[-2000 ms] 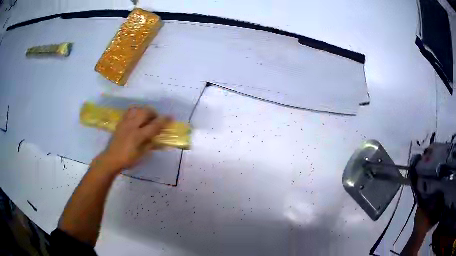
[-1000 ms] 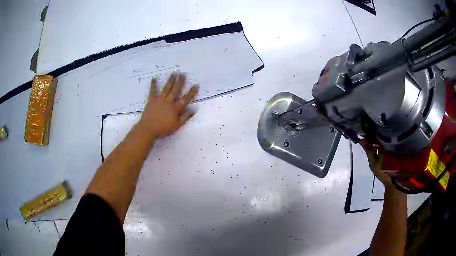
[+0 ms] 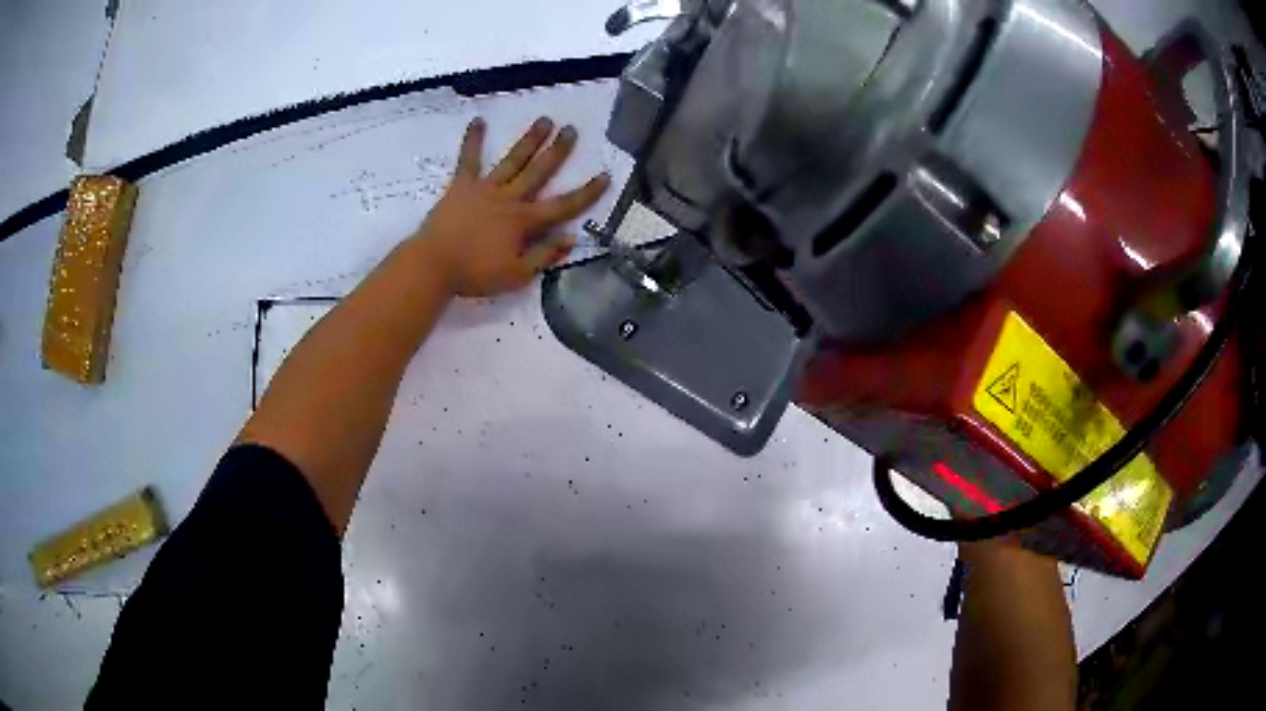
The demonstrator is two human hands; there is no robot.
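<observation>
The straight knife cutting machine (image 3: 889, 181) fills the right half of the view, with its red and silver motor, yellow label and red digit display. Its grey base plate (image 3: 680, 340) lies on the white table, its far-left end at the near edge of the fabric lay. My left hand (image 3: 507, 222) lies on the paper marker (image 3: 375, 174) with fingers spread, holding nothing, just left of the presser foot (image 3: 642, 250). My right forearm (image 3: 1014, 611) reaches up under the motor; the right hand itself is hidden behind the machine.
An orange-gold block cloth weight (image 3: 89, 278) lies at the left, with a shorter-looking yellow-gold weight (image 3: 97, 539) below it. A black fabric edge (image 3: 347, 100) curves along the far side. A black cable (image 3: 1027, 517) loops over the motor.
The machine has moved left and forward, up to the lay beside my left hand. My left hand let go of the long weight, then moved onto the marker, where it now lies flat.
</observation>
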